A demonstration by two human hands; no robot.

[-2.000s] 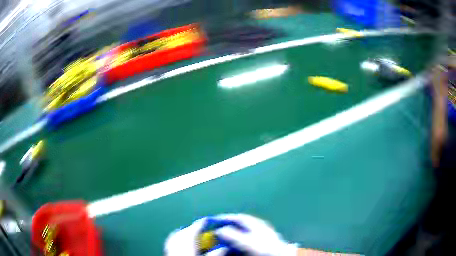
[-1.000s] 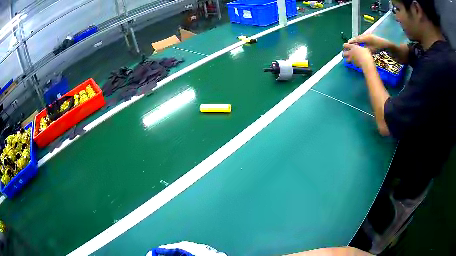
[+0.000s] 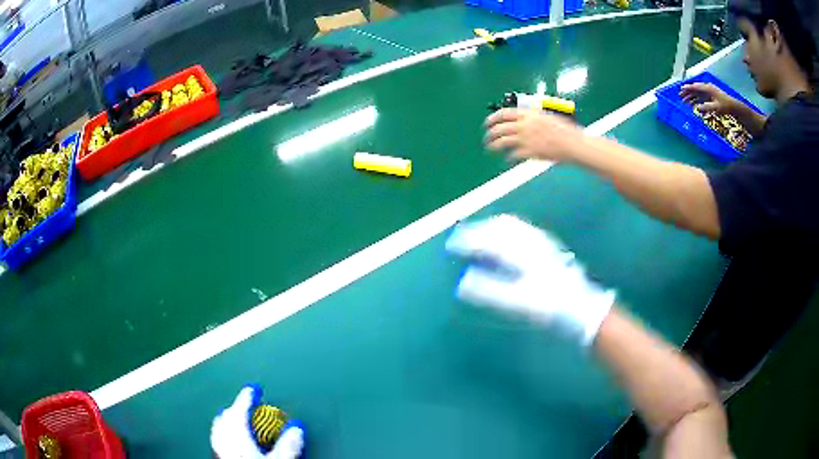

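Observation:
My left hand (image 3: 256,428), in a white glove with blue fingertips, is at the bottom edge. It holds a gold mesh head (image 3: 268,425) between fingers and thumb; the rest of the hand is cut off. My right hand (image 3: 530,276), gloved and slightly blurred, is stretched out over the green tabletop near the white strip. Its fingers and thumb are apart and nothing shows in it. A microphone body (image 3: 530,101) lies on the belt beyond it, partly hidden by another person's hand. A red basket (image 3: 72,405) at the bottom left holds a gold grille (image 3: 48,446).
A person (image 3: 763,188) at the right reaches over the belt, with the other hand at a blue bin (image 3: 669,106). A yellow tube (image 3: 383,164) lies on the belt. Across it stand red (image 3: 148,134) and blue (image 3: 40,242) bins of gold grilles, beside a dark heap (image 3: 292,73).
My right hand has come into view, reaching forward. My left hand and the mesh head now show at the bottom. The other person's arm has stretched to the microphone body. The view has shifted.

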